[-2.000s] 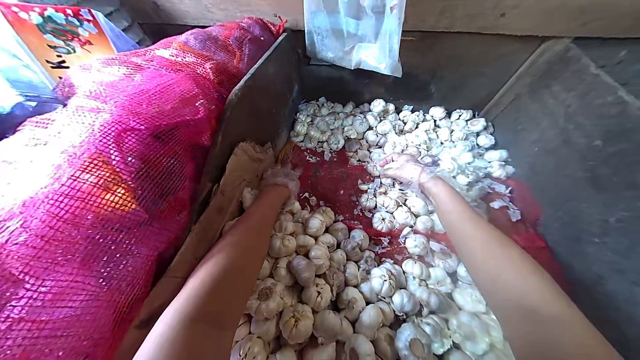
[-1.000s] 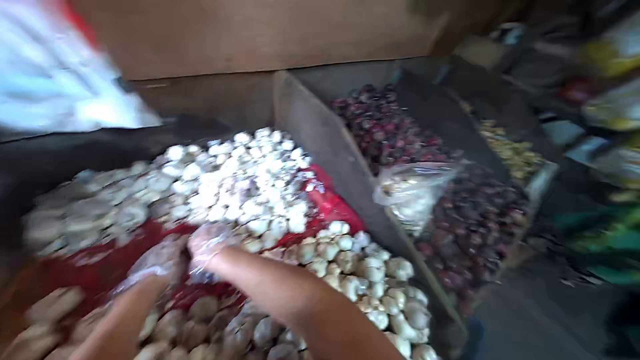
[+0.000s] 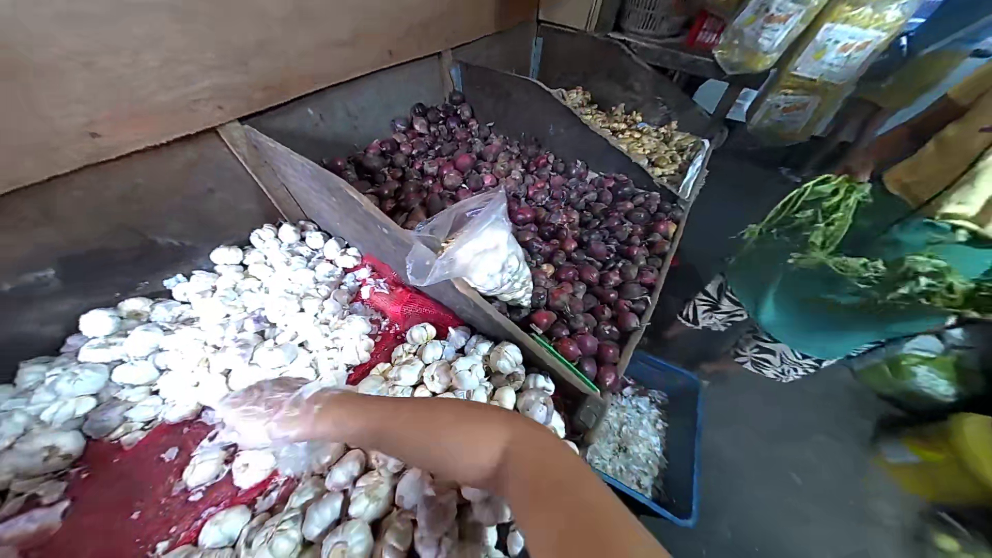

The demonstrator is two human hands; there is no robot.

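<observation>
My right hand point(image 3: 267, 411), in a clear plastic glove, rests low over the garlic between the pile of whiter bulbs and the nearer bulbs. Glare and the glove hide its fingers, so I cannot tell whether it holds a bulb. My left hand is out of view. The whiter garlic bulbs point(image 3: 256, 302) lie against the back of a wooden bin; larger garlic bulbs point(image 3: 372, 496) lie nearer me. Red mesh point(image 3: 132, 484) shows between them. A clear plastic bag of peeled garlic cloves point(image 3: 496, 263) leans on the divider, over the red onions point(image 3: 573, 232).
A wooden divider point(image 3: 333, 201) separates garlic from onions. Ginger point(image 3: 643, 139) fills a farther bin. A blue tray point(image 3: 690, 465) of garlic skins stands below. At right, a person point(image 3: 922, 139) is near green leafy vegetables point(image 3: 829, 209); bottles of yellow oil point(image 3: 837, 62) hang above.
The view has swung far to the right, bringing the onions, the ginger and the blue tray into sight. Both gloved hands showed over the garlic earlier; my left hand has left the view.
</observation>
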